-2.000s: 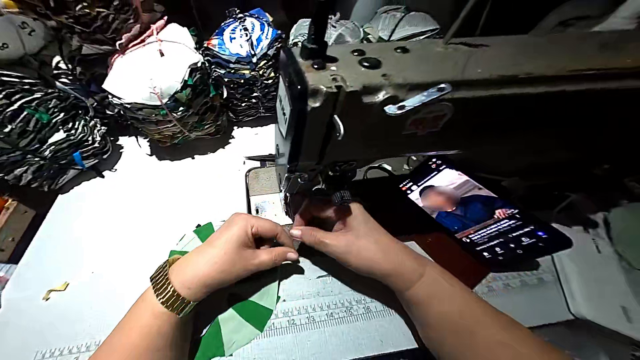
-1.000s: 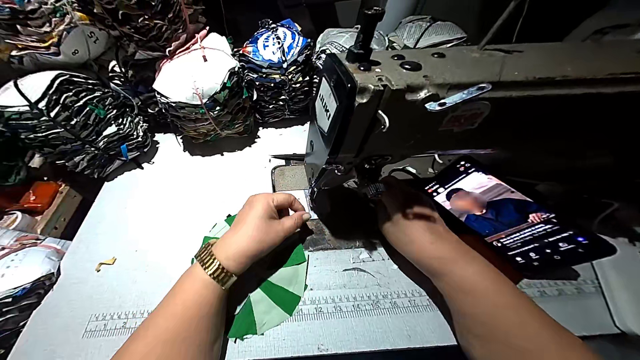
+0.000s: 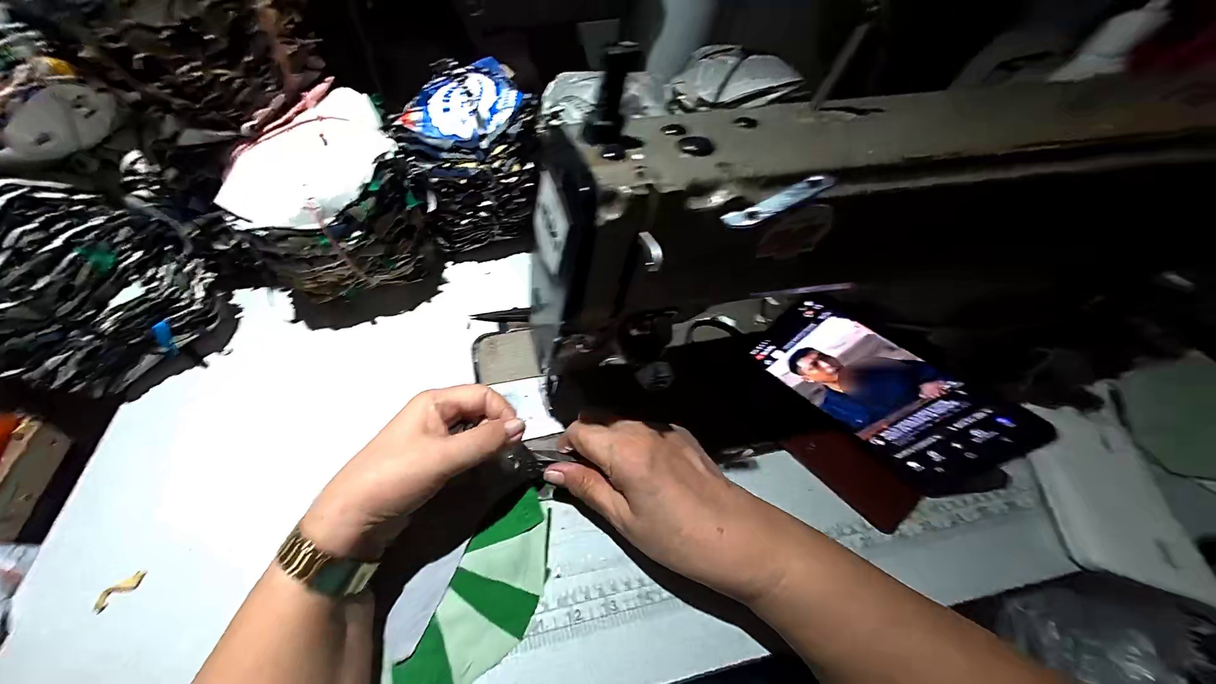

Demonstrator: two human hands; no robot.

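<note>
Under the head of a sewing machine (image 3: pixel 579 237), both hands meet in front of the needle area. My left hand (image 3: pixel 423 465), with a gold watch on the wrist, pinches a small dark piece of fabric (image 3: pixel 521 458) between thumb and fingertips. On its other side, the thumb and index finger of my right hand (image 3: pixel 655 494) close on the same piece. A round of green and light-green fabric wedges (image 3: pixel 494 584) hangs below the left hand, partly hidden by it. Whether the dark piece is joined to the green fabric cannot be told.
A lit smartphone (image 3: pixel 883 399) leans on a dark red case (image 3: pixel 860 480) at the right. Tied stacks of cut fabric (image 3: pixel 351 228) line the back left of the white table (image 3: pixel 237 456). A yellow scrap (image 3: pixel 119 591) lies at left; a printed ruler strip (image 3: pixel 608 603) crosses the front.
My right hand has moved left from beside the machine head to meet my left hand at the fabric. The view has shifted somewhat.
</note>
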